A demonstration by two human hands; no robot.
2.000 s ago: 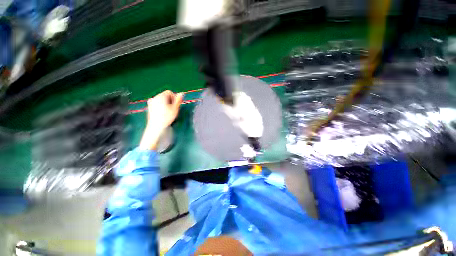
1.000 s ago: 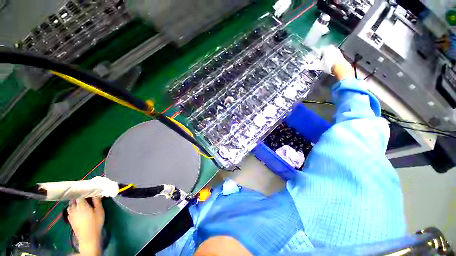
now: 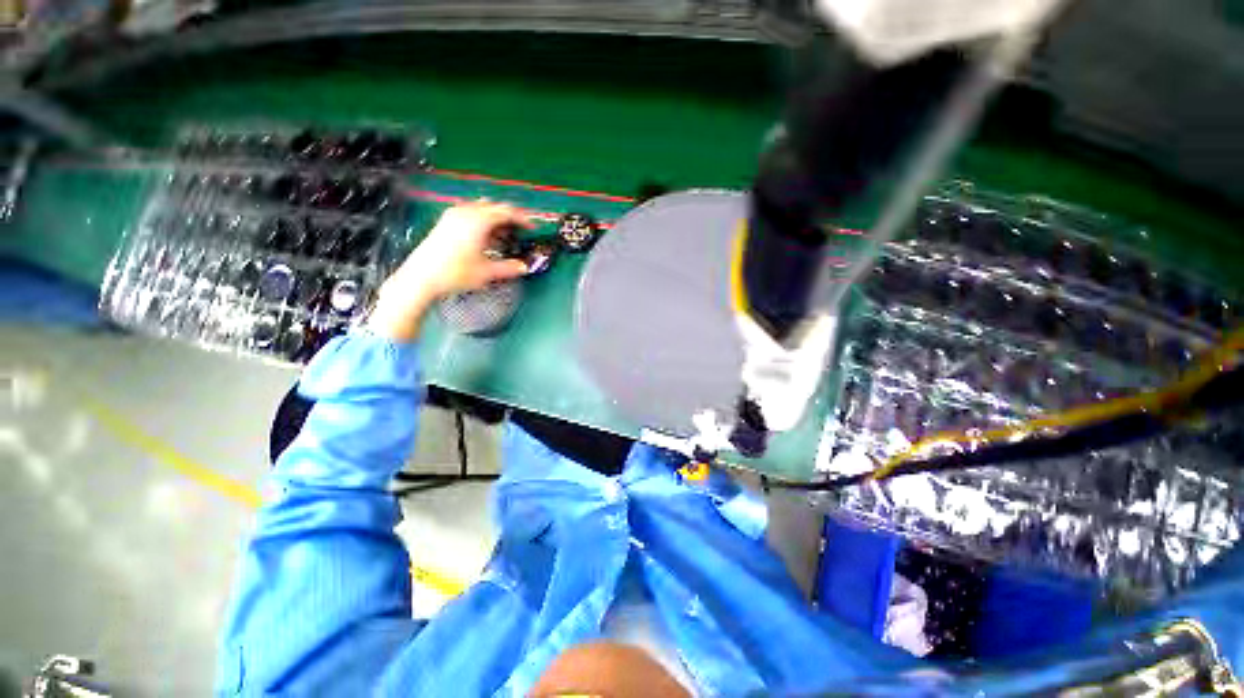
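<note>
My left hand is bare and reaches over the green bench. Its fingertips close around a small dark round housing, partly hidden by the fingers. Another black round housing lies just to the right of it, near the red line. The silver perforated screw plate lies below my left hand. The large grey disc lies to the right. My right hand is not in view; only a blue sleeve shows at the lower right.
A thick black cable with white wrapping hangs over the disc's right part. Clear blister trays with dark parts lie at left and right. A blue bin holds black parts and a white cloth. An orange piece shows by the bench edge.
The view has swung left from the right-hand tray. My gloved right hand has left the picture. My left hand has come off the screw plate and now holds a housing.
</note>
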